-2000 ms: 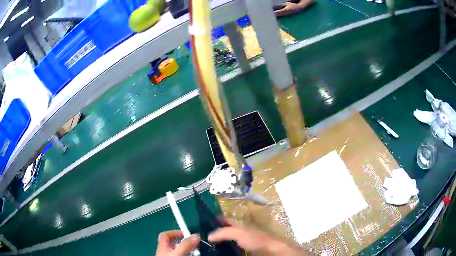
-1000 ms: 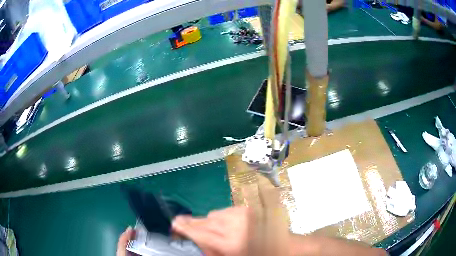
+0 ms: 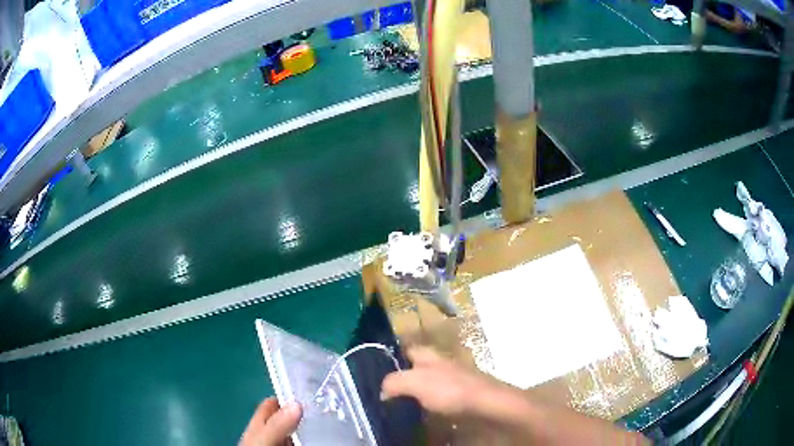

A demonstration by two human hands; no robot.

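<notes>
My left hand is at the bottom, shut on the white back housing, which is tilted with its inner side showing. My right hand holds the dark solar panel, partly blurred, just right of the housing. A thin white lead wire arcs between housing and panel. White bits sit inside the housing near the wire's end. The silver-grey glue valve hangs above and beyond my right hand, its nozzle pointing down. The lower parts of housing and panel are cut off by the picture's edge.
A pale yellow hose rises from the valve beside a post. A finished panel lies on the belt behind. Cardboard bears white paper. Wipes, a clear cup and a slim stick are at right.
The housing has turned so its inside shows, and the panel now stands apart at its right with the wire arched between them. My right hand has moved right. The belt panel has shifted right in view.
</notes>
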